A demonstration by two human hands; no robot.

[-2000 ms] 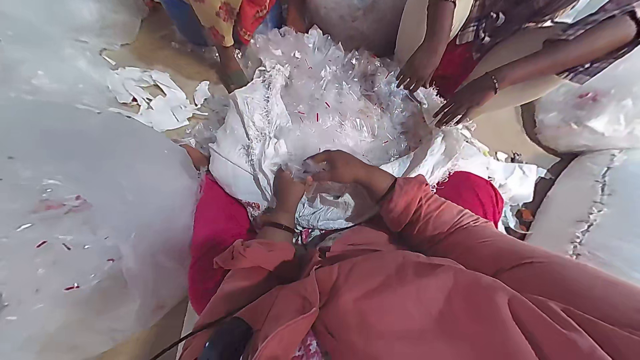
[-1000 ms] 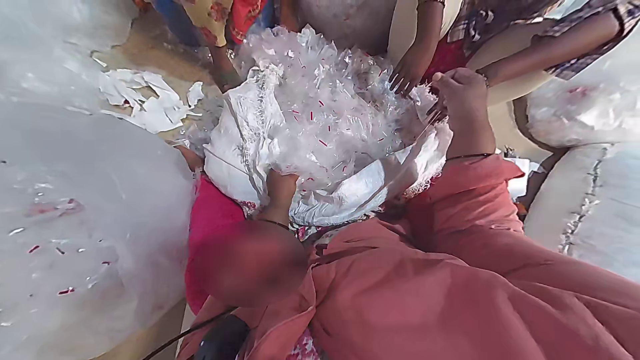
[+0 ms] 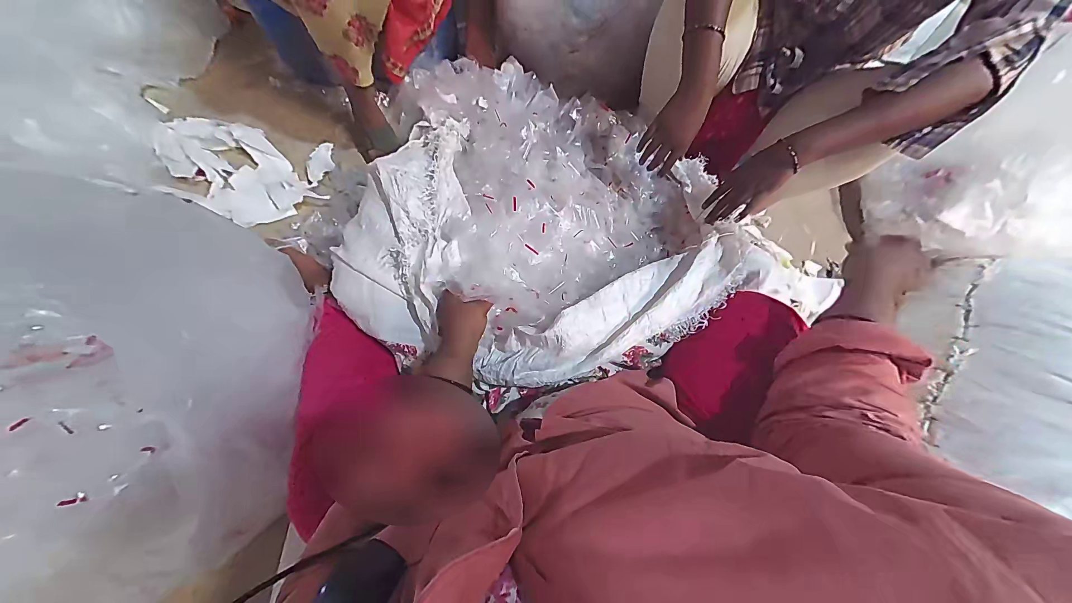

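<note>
A white woven sack (image 3: 394, 226) lies wide open in front of my lap, heaped with clear plastic scraps (image 3: 536, 201) flecked with small red strips. My left hand (image 3: 461, 314) is at the sack's near left rim, its fingers sunk among the rim and the scraps, so its grip is hidden. Off to the right, my right hand (image 3: 888, 264) is held out beyond the sack, beside a pale bulky bag; it is blurred, and its fingers cannot be made out. A dark cord (image 3: 306, 561) runs by my left sleeve.
A co-worker's two hands (image 3: 749, 180) rest at the sack's right rim. Another person's hand (image 3: 373, 126) is at its far left. White torn scraps (image 3: 243, 176) lie on the floor. Large translucent bags stand at left (image 3: 151, 352) and right (image 3: 1013, 377).
My hands were together at the near rim two seconds ago. The right one has since moved to the sack's right rim by the co-worker's hands, then farther right. The left has stayed near the rim.
</note>
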